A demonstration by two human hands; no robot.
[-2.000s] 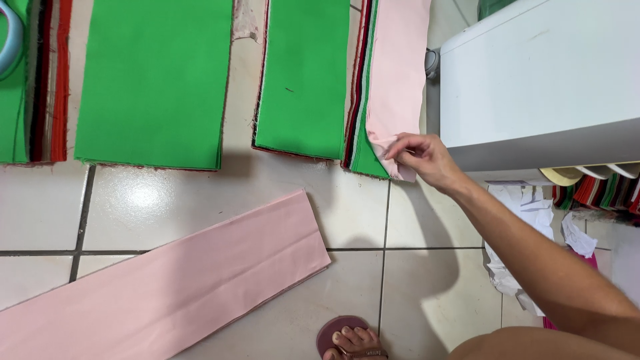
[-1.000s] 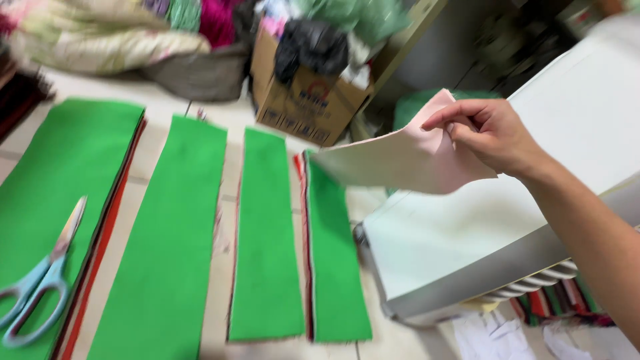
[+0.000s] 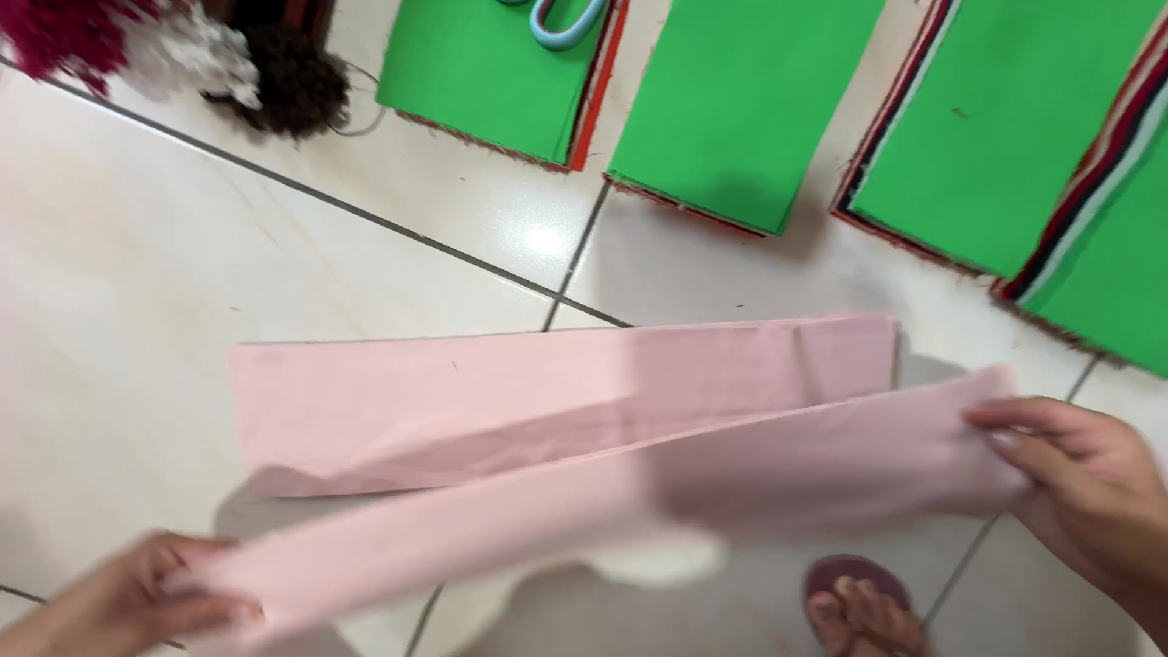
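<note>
My left hand [image 3: 155, 593], at the lower left, pinches one end of a pink fabric strip [image 3: 584, 502]. The other end is gripped by my right hand [image 3: 1068, 465], at the right, so the strip is stretched between them and blurred along its lower edge. Behind it, a second pink fabric piece [image 3: 438, 392] lies flat on the tiled floor, partly overlapped by the held strip. Stacks of green-topped cut fabric [image 3: 739, 109] lie along the top and right, with red, black and white layers at their edges.
Blue scissor handles [image 3: 566, 36] rest on the left green stack [image 3: 484, 100]. Magenta, white and dark brown fluffy material [image 3: 292, 82] sits at the upper left. A foot in a sandal [image 3: 858, 602] stands on the tiled floor [image 3: 365, 274] at the lower right.
The right hand has brought the pink strip away from the green stacks to above the other pink piece. My left hand has come into view, holding the strip's other end. The view has turned downward.
</note>
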